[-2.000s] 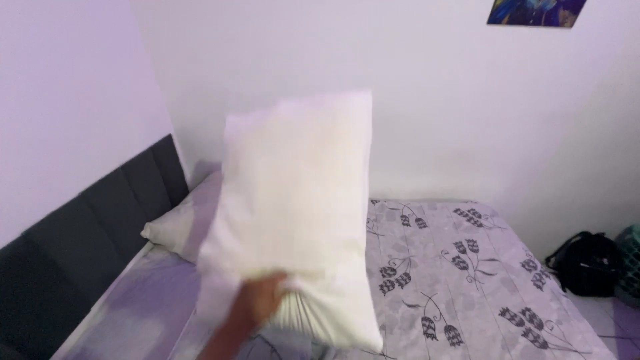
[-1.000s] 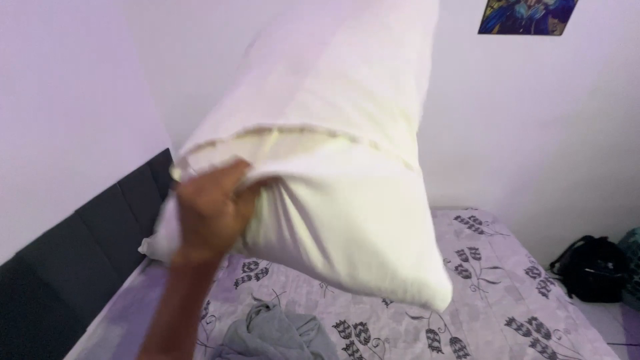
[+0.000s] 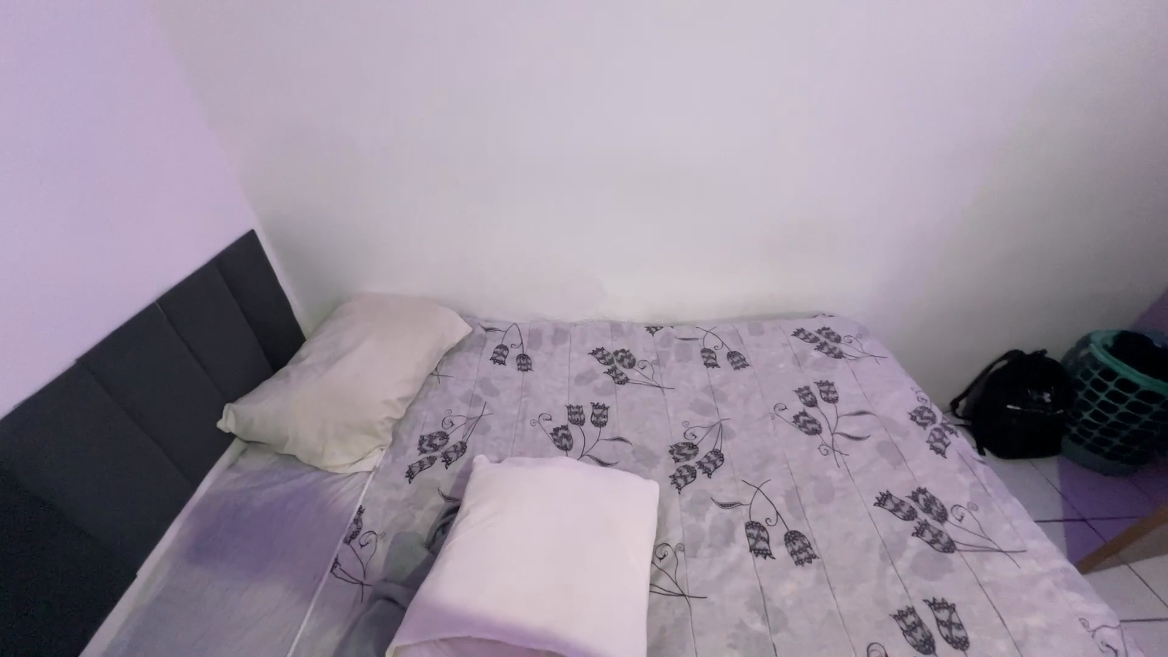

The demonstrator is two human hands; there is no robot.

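Neither my left hand nor my right hand is in view. A white pillow (image 3: 547, 557) lies flat on the bed at the bottom centre, its near end cut off by the frame's lower edge. Part of a crumpled grey cloth (image 3: 383, 607) shows along its left side. Another pillow, cream coloured (image 3: 351, 379), rests by the headboard in the far left corner of the bed. Beneath them spreads a grey bedspread with dark tulip prints (image 3: 730, 584); a plain greyish sheet (image 3: 246, 538) shows near the headboard.
A dark padded headboard (image 3: 137, 383) stands at the left. White walls (image 3: 593, 164) rise behind and beside the bed. On the tiled floor at the right are a black backpack (image 3: 1017, 406) and a green plastic laundry basket (image 3: 1113, 401) with dark contents. A brown wooden edge (image 3: 1127, 543) shows nearby.
The white pillow, held up by a hand in both earlier frames, now lies on the bed. That hand has left the view. The view has tilted down somewhat.
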